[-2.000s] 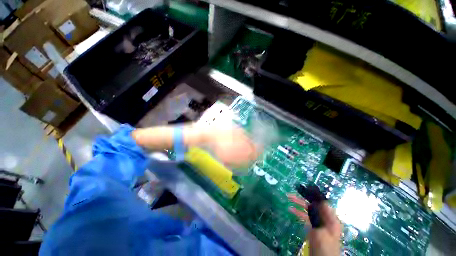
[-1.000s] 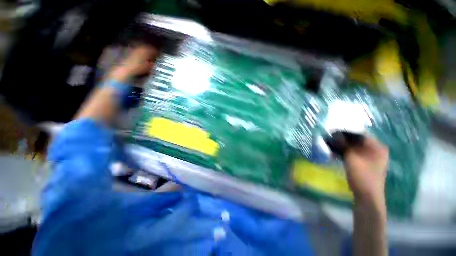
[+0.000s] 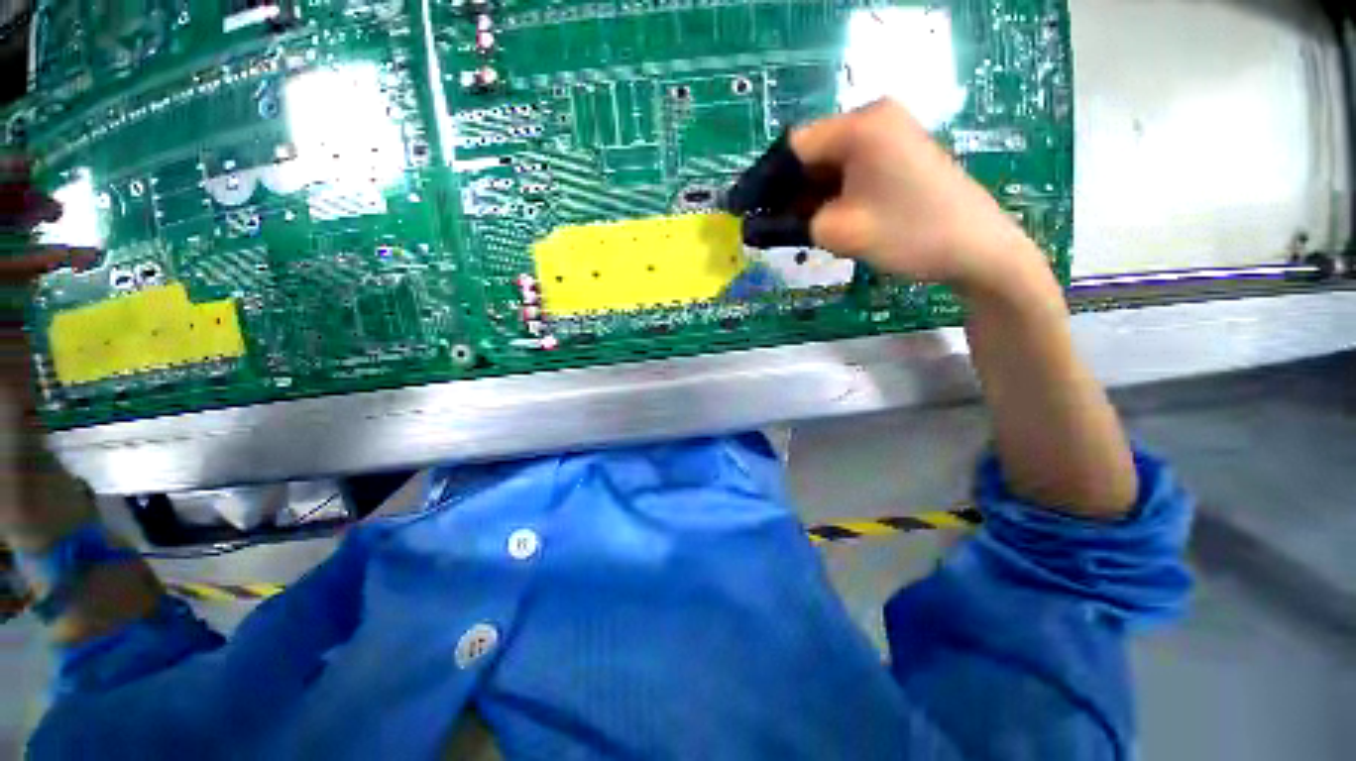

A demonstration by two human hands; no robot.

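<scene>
A large green circuit board point(image 3: 640, 119) lies in front of me, with a second green board point(image 3: 164, 164) beside it on the left. A yellow strip point(image 3: 632, 268) with small holes lies flat near the front edge of the right board. Another yellow strip point(image 3: 144, 335) lies near the front edge of the left board. My right hand point(image 3: 877, 193), with black finger cots, is over the right board. Its fingertips are at the right end of the yellow strip; whether they pinch anything cannot be told. My left hand point(image 3: 33, 238) is dark, blurred and cut off by the left edge.
A silver rail point(image 3: 491, 424) runs along the boards' front edge, close to my blue smock. A pale surface point(image 3: 1190, 134) lies right of the boards. Yellow-black tape point(image 3: 892, 526) is on the floor below.
The view has swung right and down, so the bins have gone out of sight. My right hand has come to the right board's yellow strip. My left hand is now at the left edge.
</scene>
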